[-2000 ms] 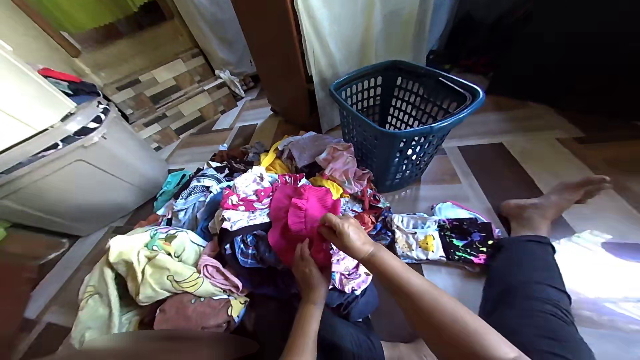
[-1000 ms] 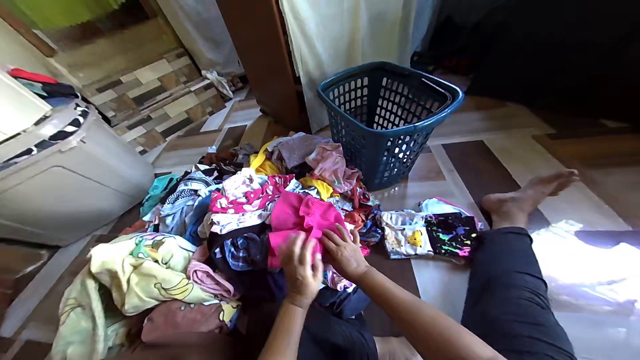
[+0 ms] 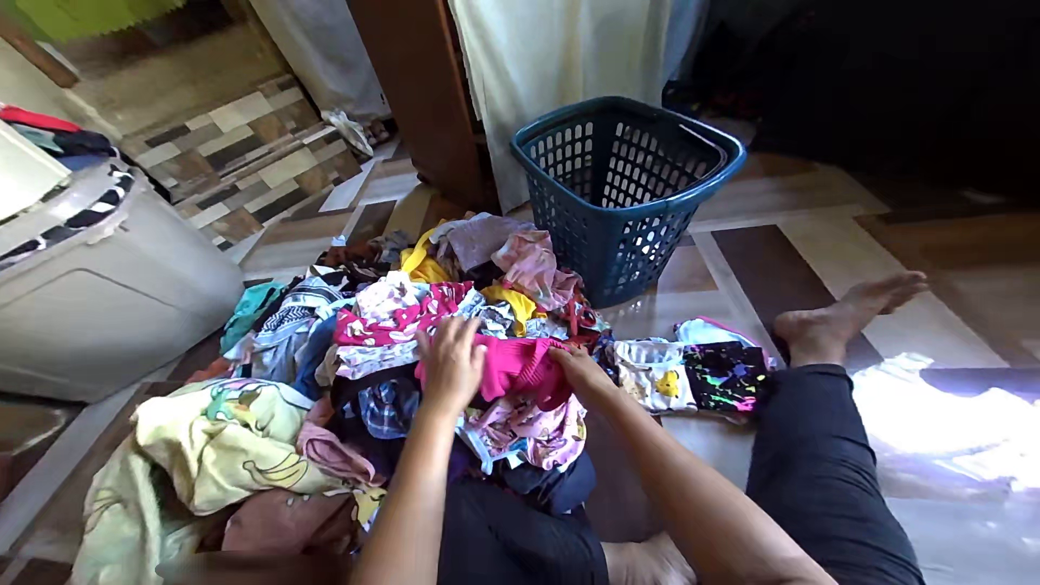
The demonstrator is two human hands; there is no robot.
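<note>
A bright pink ribbed garment (image 3: 524,367) lies bunched over the front of a heap of mixed clothes (image 3: 390,333). My right hand (image 3: 583,374) grips its right end between thumb and fingers. My left hand (image 3: 452,361) rests on its left end, fingers spread and slightly blurred; whether it pinches the cloth I cannot tell. Just below the pink garment is a light pink printed cloth (image 3: 540,431). Folded clothes, one white with a yellow figure (image 3: 650,375) and one black with bright splatters (image 3: 725,375), lie on the floor to the right.
Behind the heap stands a dark teal plastic laundry basket (image 3: 626,207). A grey plastic bin (image 3: 122,284) with clothes on top is at the left. A yellow printed blanket (image 3: 227,447) lies at front left. My outstretched leg (image 3: 821,463) is at the right, beside the folded clothes.
The pink garment was ruffled and spread under both hands a second ago; now it is a narrower bunch. My left hand has moved up to its left end, my right hand to its right end.
</note>
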